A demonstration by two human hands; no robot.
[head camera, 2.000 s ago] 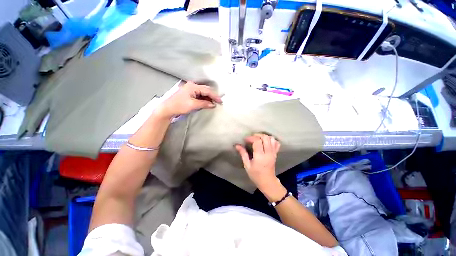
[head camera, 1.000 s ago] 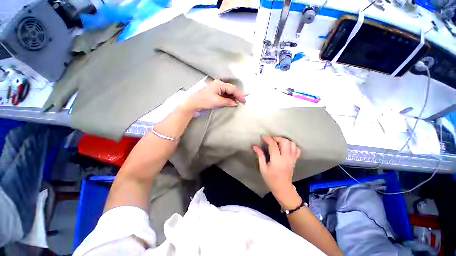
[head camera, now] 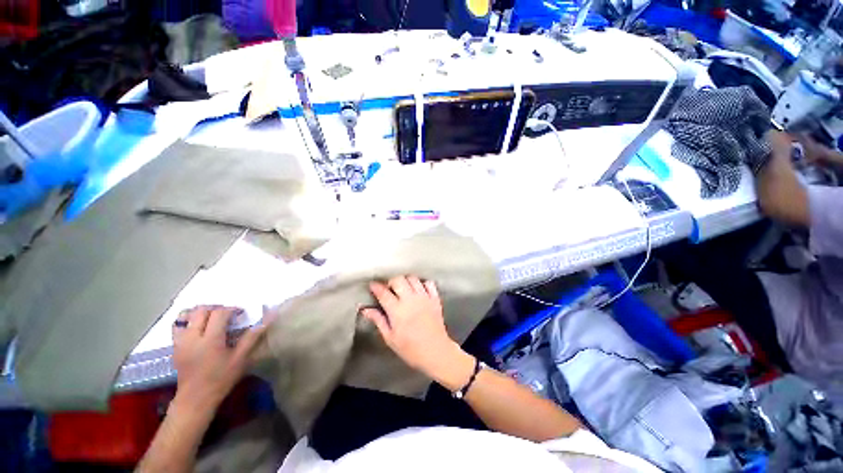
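Observation:
An olive-khaki panel (head camera: 462, 263) lies across the table's front edge and hangs over my lap. My right hand (head camera: 409, 319) rests palm down on it, fingers spread. My left hand (head camera: 211, 346) is at the table edge left of this panel, its thumb at the cloth's edge; whether it pinches cloth is unclear. A larger khaki panel (head camera: 120, 268) with a folded-over part is spread at the left. The presser foot area (head camera: 340, 177) of the white sewing machine (head camera: 360, 65) is behind the cloth. Slim blue and pink snips (head camera: 411, 214) lie right of the needle.
A smartphone (head camera: 462, 127) is strapped to the machine, with a white cable (head camera: 647, 222) looping over the table edge. A blue bin (head camera: 638, 319) with grey cloth (head camera: 629, 369) is below right. A person's arm (head camera: 784, 185) is beside checked cloth (head camera: 721, 134) at the right.
My left hand has left the needle area and moved toward me and left, to the table edge. My right hand stays on the panel. The view has turned, showing more of the right side.

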